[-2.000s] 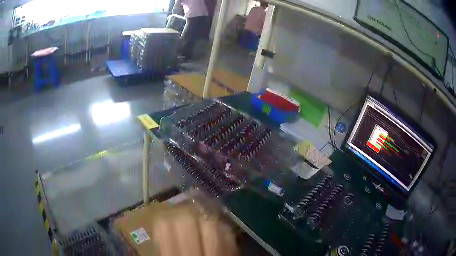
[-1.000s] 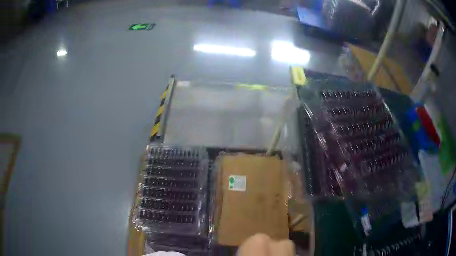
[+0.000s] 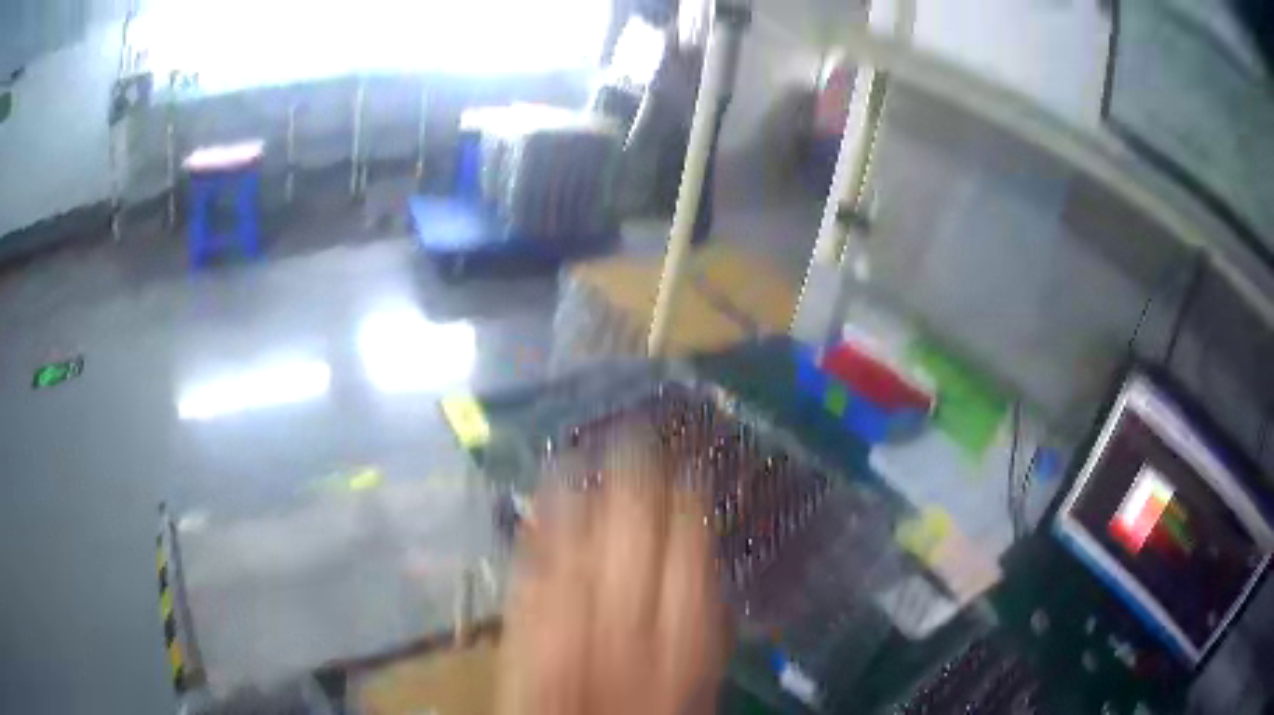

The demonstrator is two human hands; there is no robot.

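Note:
A hand, which I take for my left hand (image 3: 615, 601), is large and strongly blurred at the bottom centre. It covers the near left part of a clear blister tray. Its fingers point up and away; whether they touch or hold anything cannot be told. The tray (image 3: 762, 489) lies on the green bench, with rows of small dark components in its pockets. More rows of dark components (image 3: 978, 684) show at the bottom right. A blue-white piece (image 3: 796, 676) lies near the tray. My right hand is not in view.
Blue bin with red contents (image 3: 877, 388), green card (image 3: 964, 398) and papers (image 3: 915, 608) stand behind the tray. A lit screen (image 3: 1167, 517) is at right. Pale shelf posts (image 3: 687, 196) rise at the back. Brown cardboard (image 3: 426, 682) is below the bench. A blue stool (image 3: 224, 210) and loaded trolley stand beyond.
The view has swung from the floor and lower cardboard box back up to the bench and screen. The hand now shows larger, in front of the blister tray.

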